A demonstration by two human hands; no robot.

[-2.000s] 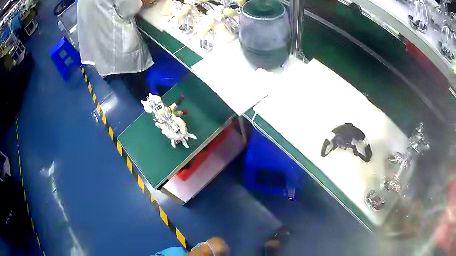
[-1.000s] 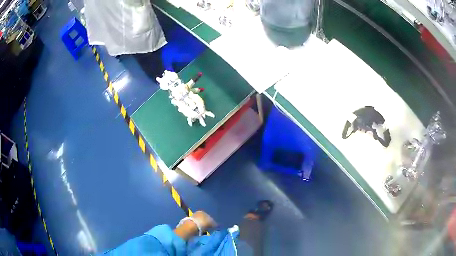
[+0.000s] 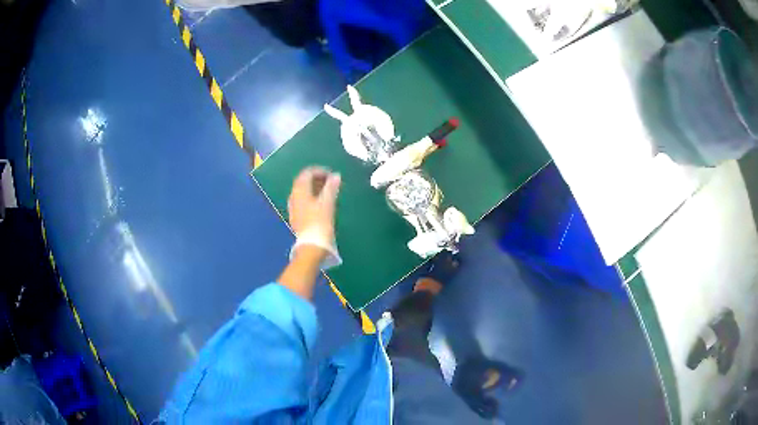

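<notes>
A figurine (image 3: 413,192) lies on a small side table with a green top (image 3: 357,278). It has a round glossy white head with two pointed ears, a shiny clear body and cream limbs. Dark handles with red ends (image 3: 445,131) stick out beside its cream arm. My left hand (image 3: 314,212), in a thin pale glove with bare-looking fingertips, is over the table's left edge, left of the figurine and apart from it. Its fingers are curled with a gap to the thumb, and I see nothing held. My right hand is not in view.
A white-sheeted bench (image 3: 582,133) runs along the right, with a grey-blue tub (image 3: 702,100) and a black crumpled item (image 3: 716,342) on it. Blue stools stand beneath. My feet are below the side table. Yellow-black tape (image 3: 218,93) crosses the blue floor.
The view has moved closer to the side table. My left hand has come up from the bottom edge to beside the figurine. The person in a pale coat is now mostly out of view.
</notes>
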